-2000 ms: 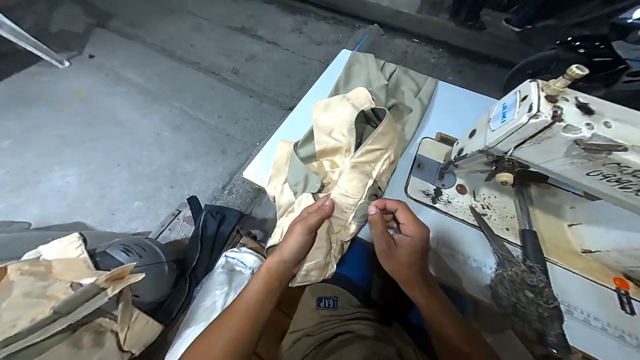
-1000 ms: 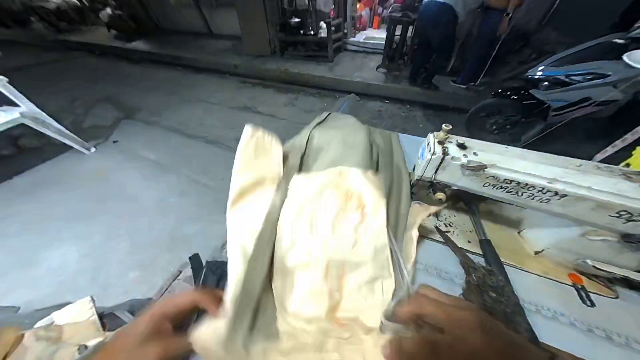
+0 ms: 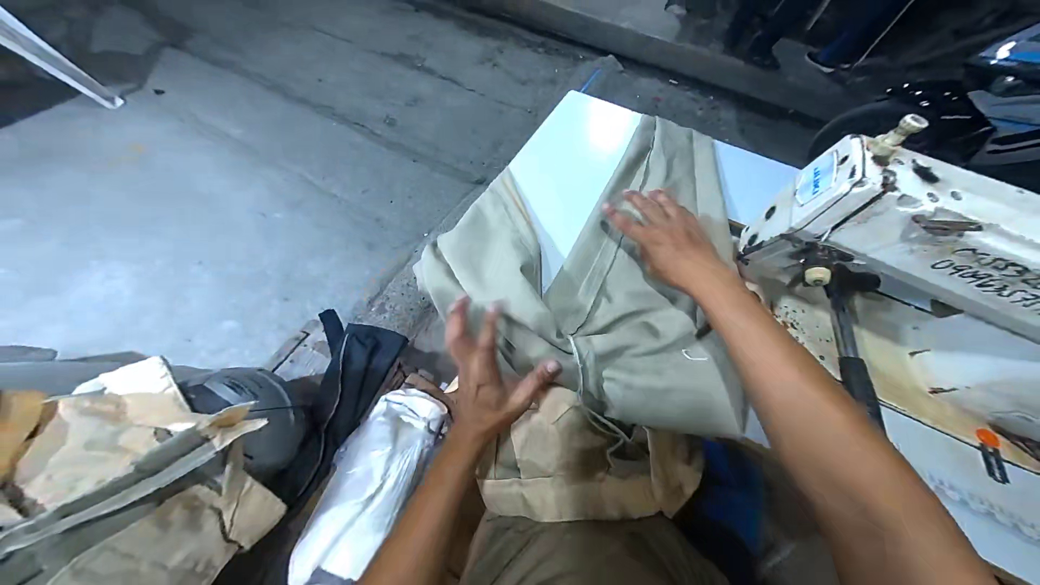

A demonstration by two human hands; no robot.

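Grey-green cloth trousers (image 3: 666,374) lie spread over the white tabletop (image 3: 569,179), their two legs parted in a V and the cream waistband (image 3: 585,496) hanging toward my lap. My right hand (image 3: 670,244) rests flat on the right leg, fingers spread. Over the left leg's lower part is my left hand (image 3: 491,378), fingers apart and slightly blurred; whether it touches the cloth I cannot tell. Loose threads (image 3: 581,366) trail from the crotch seam.
A worn white sewing machine (image 3: 918,219) with handwriting stands at the right, a black-handled tool (image 3: 853,366) beside it. Left of my lap are a white plastic-wrapped bundle (image 3: 374,479), dark cloth (image 3: 357,366) and cream cloth pieces (image 3: 106,439). A motorcycle (image 3: 902,122) and a person's legs are behind.
Cream inner cloth faced up before; now the grey-green outside lies spread with its legs parted. My hands, earlier pinching the cloth near the waist, are now apart with fingers spread.
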